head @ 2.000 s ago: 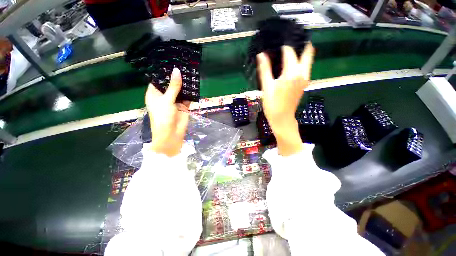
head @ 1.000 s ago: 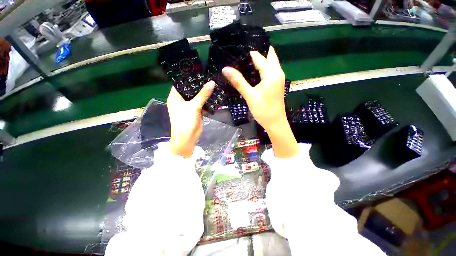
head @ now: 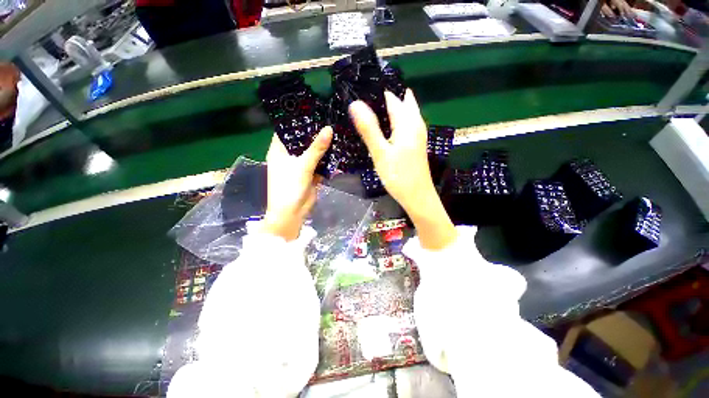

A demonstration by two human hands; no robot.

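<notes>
My left hand [head: 291, 183] holds several black keypads [head: 295, 113], their white digits and a round ring facing up. My right hand [head: 400, 151] holds a fanned stack of black keypads [head: 359, 74] close against them, over the belt's near edge. A clear plastic bag [head: 210, 225] lies beneath and left of my left hand, with a dark patch inside. Keypad piles [head: 553, 206] with white-dotted tops stand right of the printed mat [head: 365, 311]. Another keypad [head: 373, 183] lies just below my hands, partly hidden.
The green conveyor belt [head: 513, 85] runs across behind the hands. A white box [head: 688, 155] stands at the far right. An open cardboard box [head: 610, 342] is below the bench. Beyond the belt are white trays [head: 347, 29] and another person's hands [head: 618, 8].
My right hand has come from the right to beside the left, bringing its keypads against the left ones. Since one second ago both hands have shifted only slightly, and another keypad shows right of my right hand.
</notes>
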